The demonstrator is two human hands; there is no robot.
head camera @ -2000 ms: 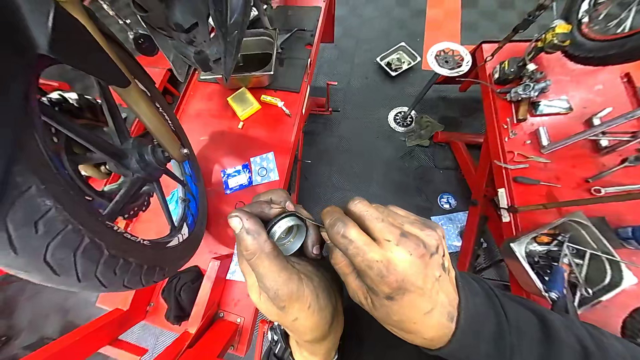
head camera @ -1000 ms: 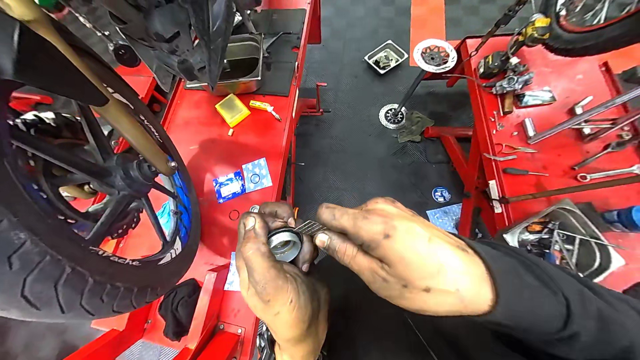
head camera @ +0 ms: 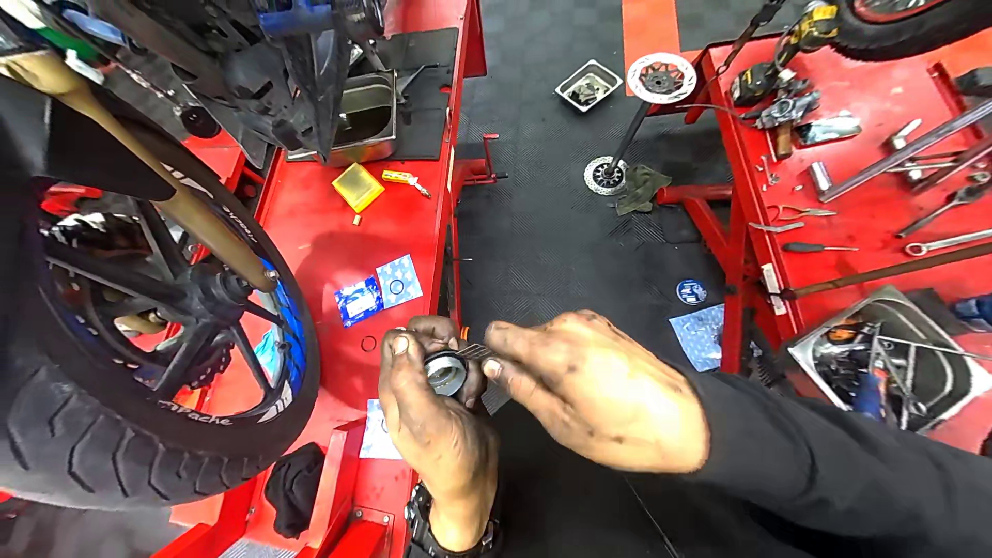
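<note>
In the head view, my left hand point(head camera: 442, 418) is closed around a round metal cup-like part point(head camera: 446, 373) with a dark rim, its hollow side facing up. My right hand point(head camera: 604, 387) pinches a thin, flat dark strip point(head camera: 474, 351) with lines along it, between thumb and fingers. The strip's far end lies at the rim of the cup-like part. Both hands are smudged with grime. A thin ring point(head camera: 369, 343) lies on the red bench to the left, near a blue-and-white packet point(head camera: 359, 301) and a clear bag with a ring in it point(head camera: 398, 280).
A motorcycle wheel point(head camera: 194, 294) stands at left. A yellow box point(head camera: 358, 187) and a metal tray point(head camera: 364, 116) are on the bench. At right, a red table point(head camera: 860, 178) bears wrenches, a screwdriver point(head camera: 820, 248) and a metal bin of tools point(head camera: 891, 372). Brake discs point(head camera: 661, 77) stand beyond.
Two seconds ago my right fingers were bent beside the part, with a thin item barely showing. Now the right hand is flatter and the strip shows between its fingertips. The left hand still holds the part.
</note>
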